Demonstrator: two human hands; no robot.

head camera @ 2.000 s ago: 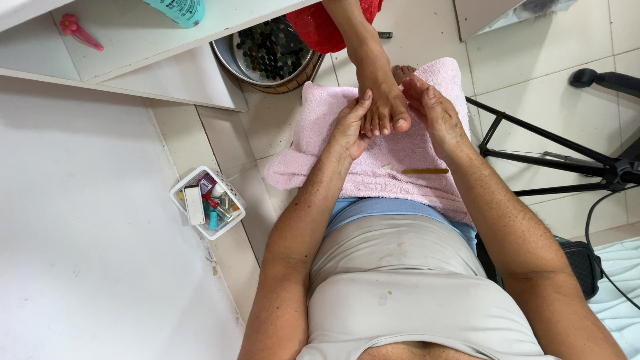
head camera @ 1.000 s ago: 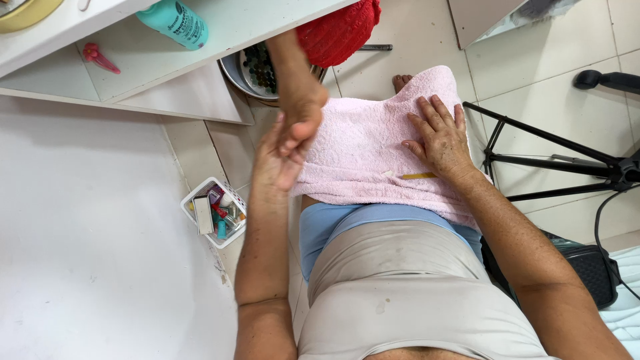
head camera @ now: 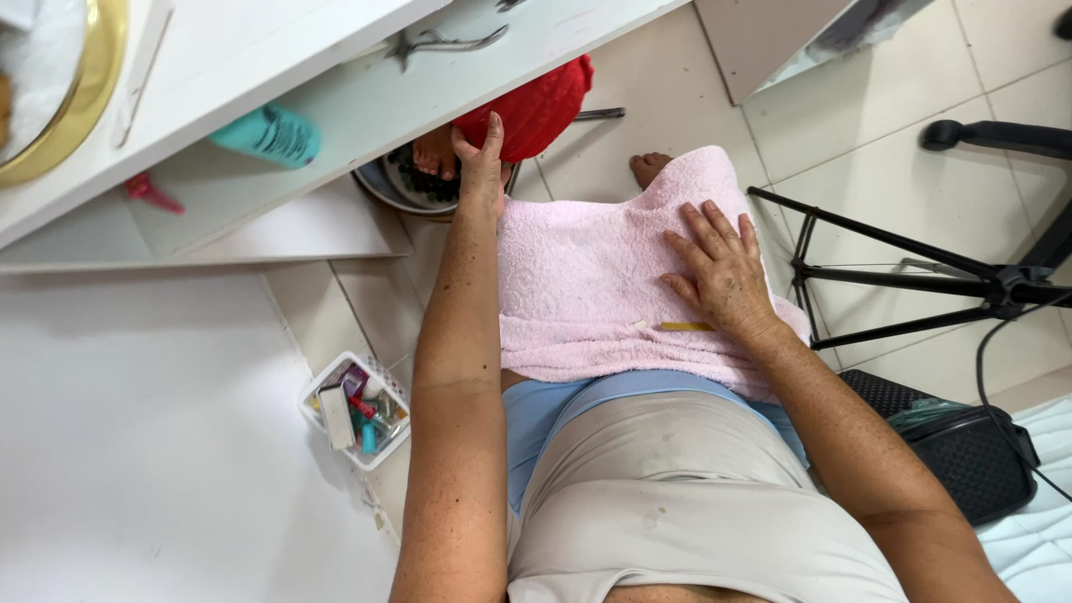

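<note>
A pink towel [head camera: 578, 251] lies across my lap, and my right hand [head camera: 720, 272] rests on it, palm down with fingers spread. A yellow stick-like tool, perhaps a nail file [head camera: 685, 326], lies on the towel by that wrist. My left hand [head camera: 483, 163] reaches out past the towel, thumb and a finger apart, beside another person's red-clothed leg [head camera: 540, 109]. Some of its fingers are hidden, so whether it grips anything cannot be told. Just left of it, the other person's foot [head camera: 435, 153] is over a round basin [head camera: 389, 186] with dark round pieces inside.
A shelf unit [head camera: 335, 142] at upper left bears a teal bottle [head camera: 268, 136], a pink clip [head camera: 153, 193] and metal nippers [head camera: 456, 40]. A white basket [head camera: 356, 456] of small bottles stands by the wall. Black tripod legs [head camera: 904, 285] and a black case [head camera: 963, 461] are at right.
The other person's foot, in my hands over the towel two seconds ago, is now at the basin. My left hand has moved out toward the basin; my right hand has settled on the towel.
</note>
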